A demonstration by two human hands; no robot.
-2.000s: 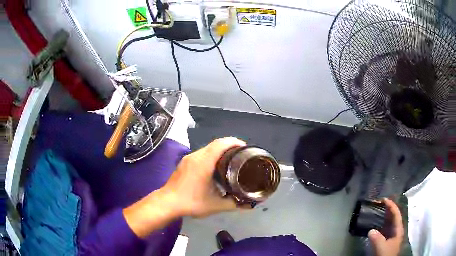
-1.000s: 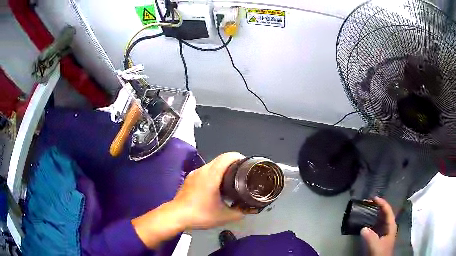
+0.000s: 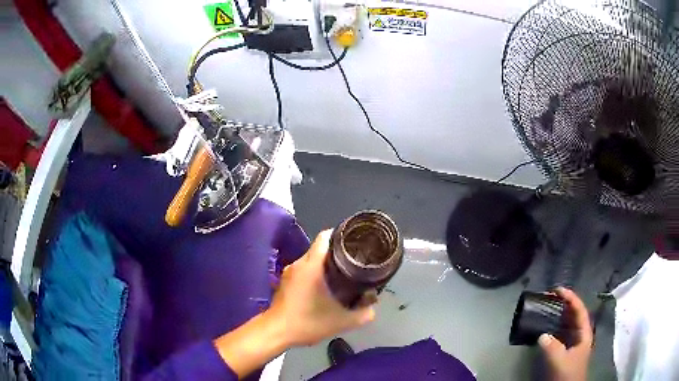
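My left hand (image 3: 309,298) is closed round a dark vacuum flask (image 3: 357,277) in the middle of the view. The flask is open at the top, with a steel rim, and its mouth faces up towards me; brown stuff shows inside. My right hand (image 3: 572,338) holds a short black flask lid (image 3: 534,318) at the lower right, apart from the flask. The lid lies tilted on its side between thumb and fingers. Both hands are bare.
A steam iron (image 3: 223,178) with a wooden handle rests at the far end of the purple padded table (image 3: 201,275). A teal garment (image 3: 78,305) lies at the left. A black floor fan (image 3: 595,111) stands at the right by the white wall. A white-clothed part of a person shows at the right edge.
The flask has moved slightly left and up and is more upright, so its mouth faces further upward. The right hand and lid have stayed nearly in place over the last second.
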